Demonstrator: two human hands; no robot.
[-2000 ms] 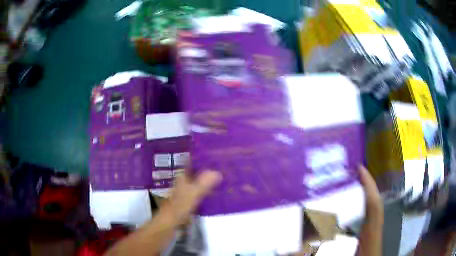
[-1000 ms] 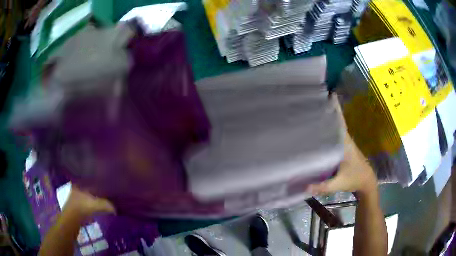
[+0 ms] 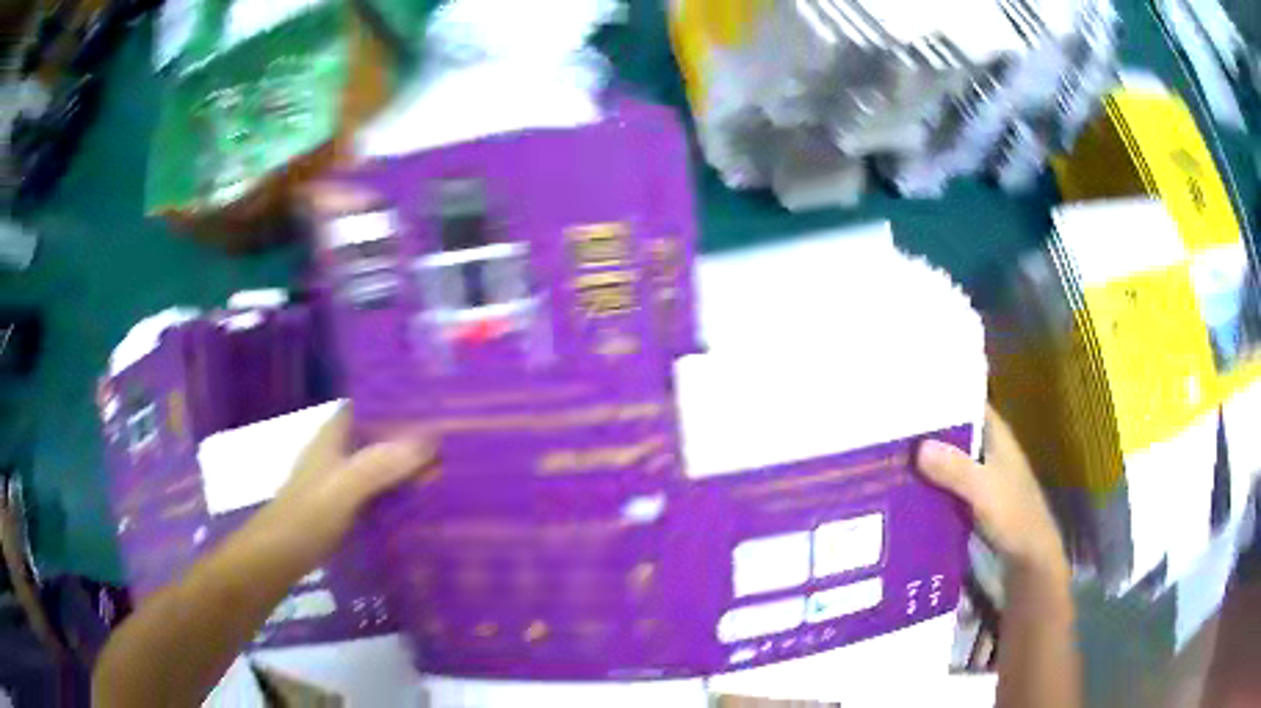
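Observation:
A stack of flattened purple colour boxes (image 3: 539, 457) with white flaps is held face up in front of me above the green table. My left hand (image 3: 332, 484) grips its left side, thumb on top. My right hand (image 3: 989, 491) grips its right side, thumb on the purple panel. The fingers under the stack are hidden. Another purple stack (image 3: 159, 457) lies to the left, partly covered by my left arm and the held stack. The picture is blurred.
A green-lined parts box (image 3: 249, 125) stands at the upper left of the green table (image 3: 62, 387). Yellow-and-white flattened boxes (image 3: 1169, 346) stand at the right. More stacks with grey-white edges (image 3: 885, 104) lie at the top. Dark blurred items are at the far left.
The held stack was tilted with its grey-white edges facing me; now its printed purple face shows flatter. Both hands still hold it. The view has shifted, with the lower-left stack and green-lined box showing more.

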